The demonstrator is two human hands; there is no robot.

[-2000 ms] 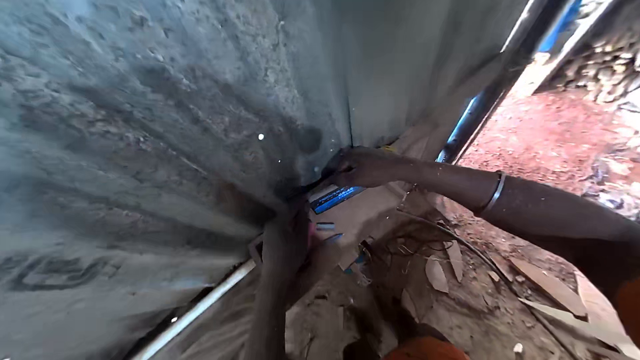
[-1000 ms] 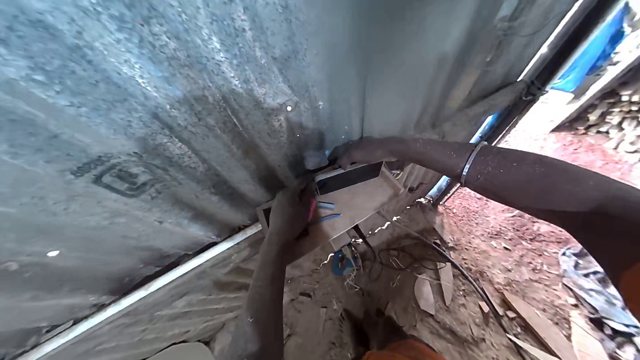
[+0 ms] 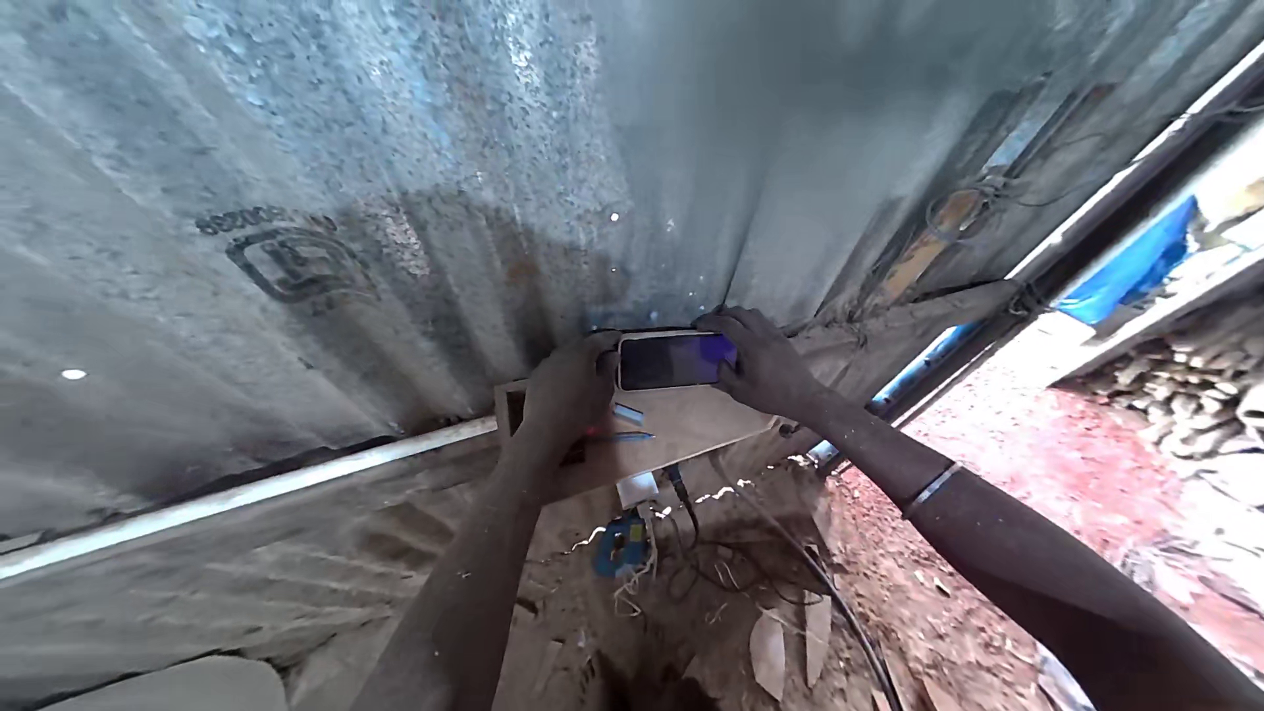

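Observation:
Both of my hands hold a smartphone [image 3: 671, 360] sideways, its dark screen facing me. My left hand [image 3: 573, 385] grips its left end, and my right hand [image 3: 760, 365] grips its right end with the thumb over a violet glow on the screen. Under the phone is a small wooden shelf box [image 3: 701, 425] against the corrugated metal wall. Slim blue-grey items, one like a pen [image 3: 628, 435], lie on the shelf by my left hand, along with something red that my fingers partly hide.
The corrugated metal sheet wall [image 3: 474, 148] rises in front, with a pale rail [image 3: 247, 494] along its base. Below the shelf hang a white plug or adapter [image 3: 638, 490], a blue device [image 3: 622, 545] and black cables [image 3: 829, 592]. Wood offcuts [image 3: 767, 652] lie on the dirt floor.
A phone is now held up between both hands; one second ago the open box showed there. The blue packet or box seen two seconds ago at my right hand is out of sight.

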